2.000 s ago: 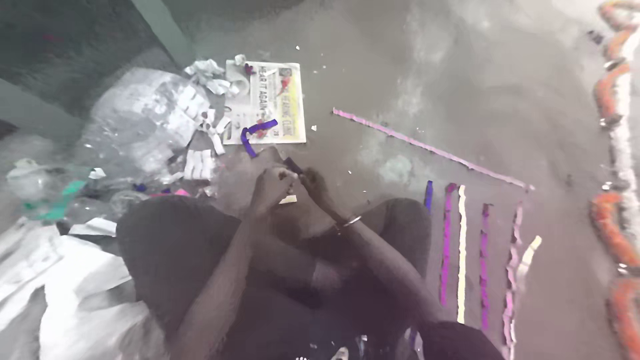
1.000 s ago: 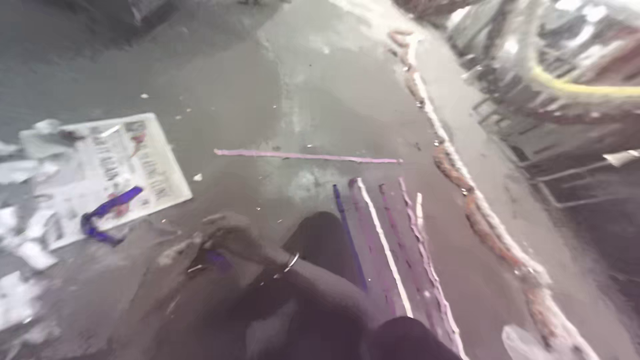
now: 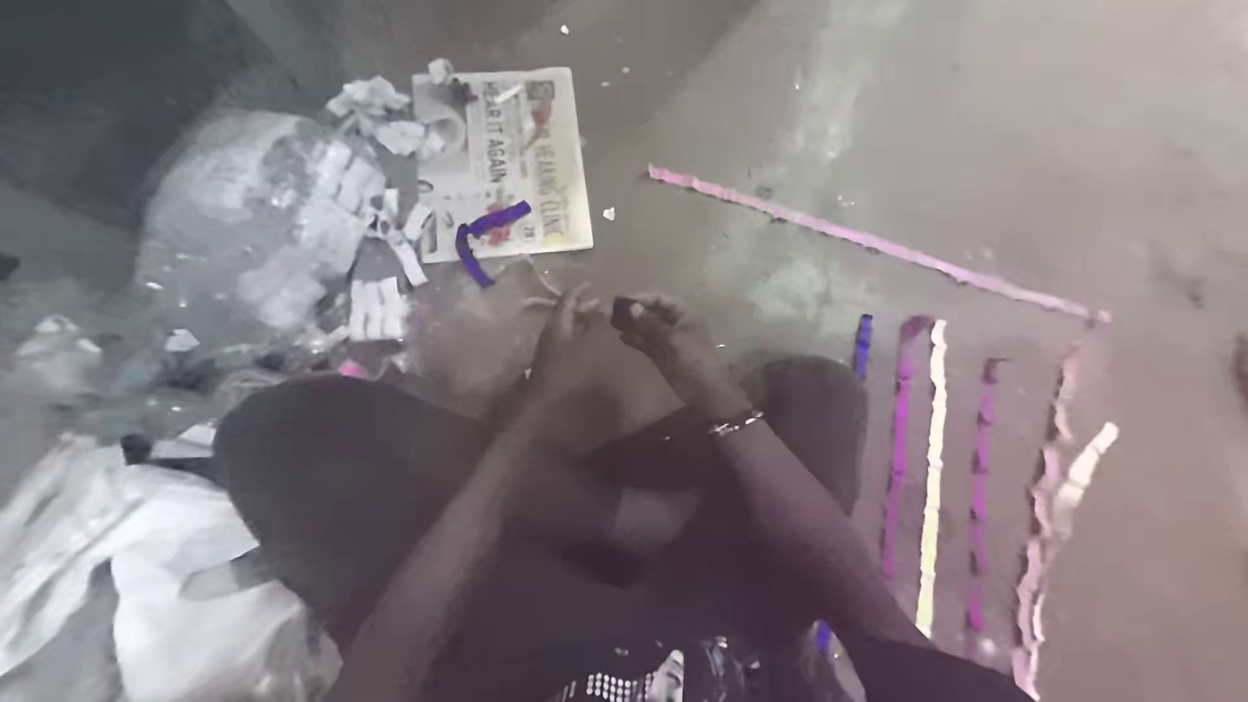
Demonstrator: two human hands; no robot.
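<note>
My left hand [image 3: 564,327] and my right hand [image 3: 668,336] are close together above my lap, with a small gap between the fingertips. The right fingers pinch a small dark piece [image 3: 622,312], perhaps folded strip material. Pale thin strands [image 3: 538,300] show at the left fingertips, but whether that hand grips them is unclear. A bent purple strip [image 3: 471,244] lies just beyond my left hand, partly on a printed newspaper sheet [image 3: 575,166]. To the right, a long pink strip [image 3: 877,244] lies slanted on the floor.
Several purple, pink and cream strips [image 3: 934,468] lie lengthwise beside my right knee. At the left are a clear plastic bag [image 3: 244,214] with white pieces, scattered white scraps [image 3: 378,310] and white sheeting [image 3: 185,585]. Small bits dot the floor near the newspaper.
The view swung to the right and came back. My hands were together two seconds ago and now have a small gap between them.
</note>
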